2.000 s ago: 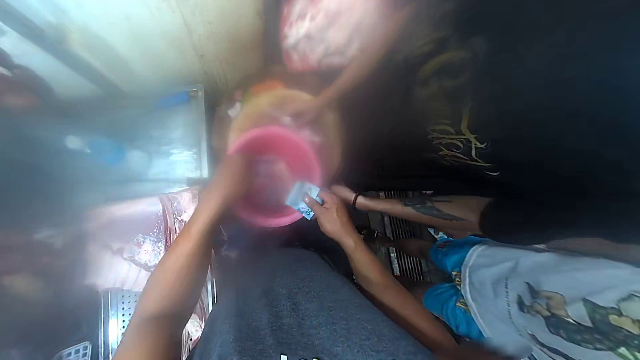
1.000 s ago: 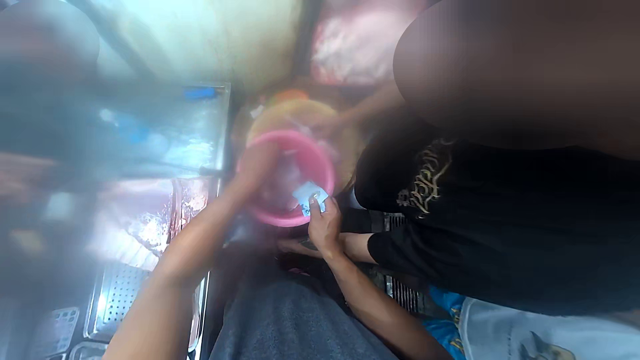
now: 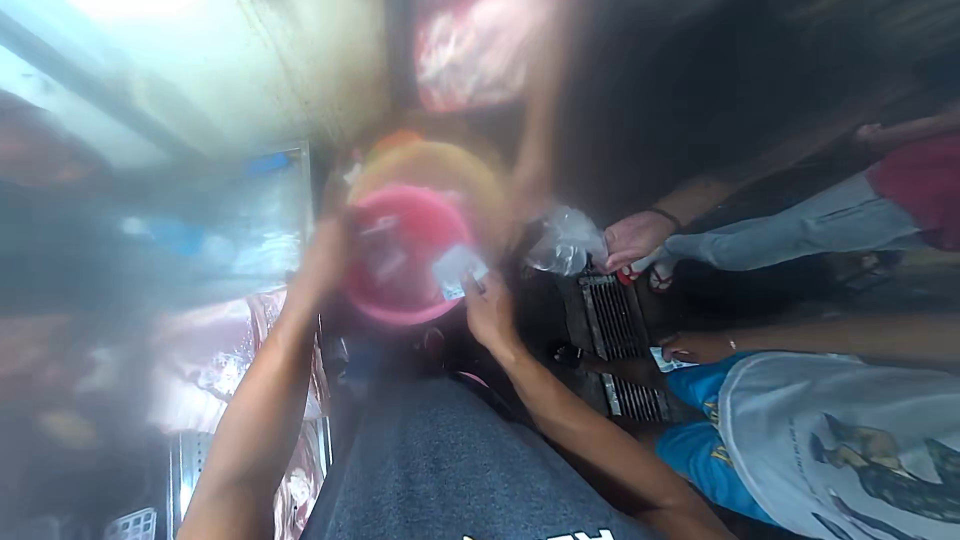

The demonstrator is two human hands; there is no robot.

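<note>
A pink plastic basin [image 3: 409,300] is in the middle of the head view, overlapping a yellow basin [image 3: 442,157] behind it. Blurred pale items, perhaps banknotes, lie inside the pink one. My right hand [image 3: 491,307] pinches a pale bluish banknote [image 3: 454,271] over the basin's right side. At the basin's left rim is my left hand [image 3: 334,236], badly blurred; whether it holds anything does not show. To the right, another person's hand [image 3: 637,238] is beside a clear plastic bag [image 3: 566,240].
Raw meat [image 3: 300,469] lies on the left near a perforated metal tray [image 3: 191,457]. More meat [image 3: 480,52] is at the top. A person in a grey shirt [image 3: 795,420] stands at lower right, holding a banknote [image 3: 667,360]. A floor grate [image 3: 619,337] runs between people.
My left hand has moved from inside the pink basin to its left rim. The person in black no longer covers the right side, and a clear bag and an outstretched hand now show there.
</note>
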